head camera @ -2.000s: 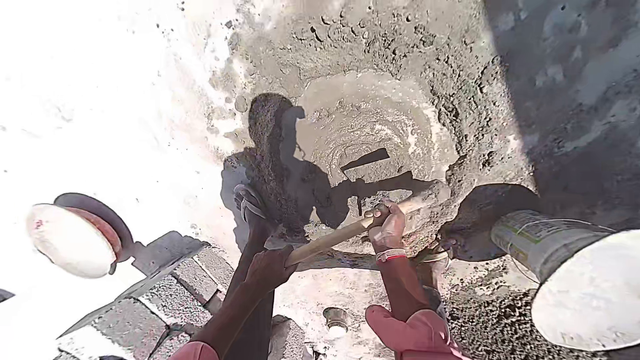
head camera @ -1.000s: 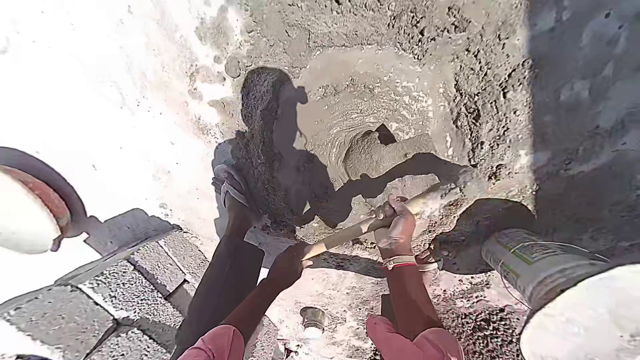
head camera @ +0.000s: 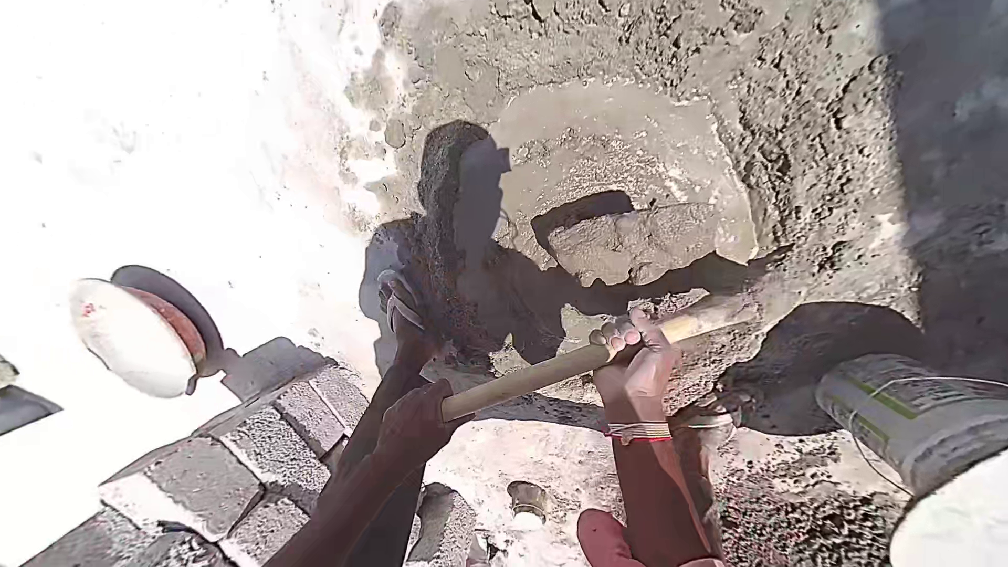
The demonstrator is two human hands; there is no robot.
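Observation:
My left hand (head camera: pixel 417 421) is closed around the rear end of a wooden tool handle (head camera: pixel 528 382). Farther along, my right hand (head camera: pixel 638 358), with banded bracelets at the wrist, grips the same handle. The handle slants up to the right and its far part blurs; the tool's head cannot be made out clearly. Beyond the hands lies a round pool of wet grey mortar (head camera: pixel 614 118), with a thick mound of mortar (head camera: pixel 646 236) in its near part. My shadow falls across the pool's left side.
Concrete blocks (head camera: pixel 201 480) are stacked at lower left, near a round pan (head camera: pixel 134 339). A plastic bucket (head camera: pixel 898 402) lies at the right beside a white round surface (head camera: pixel 957 520). A small metal cup (head camera: pixel 528 500) stands near my feet. Rough, dry mix (head camera: pixel 803 118) rings the pool.
A mound of mortar now shows in the near part of the pool, where two seconds ago there was flat wet mix with a dark tool shadow. Both hands have stayed on the handle.

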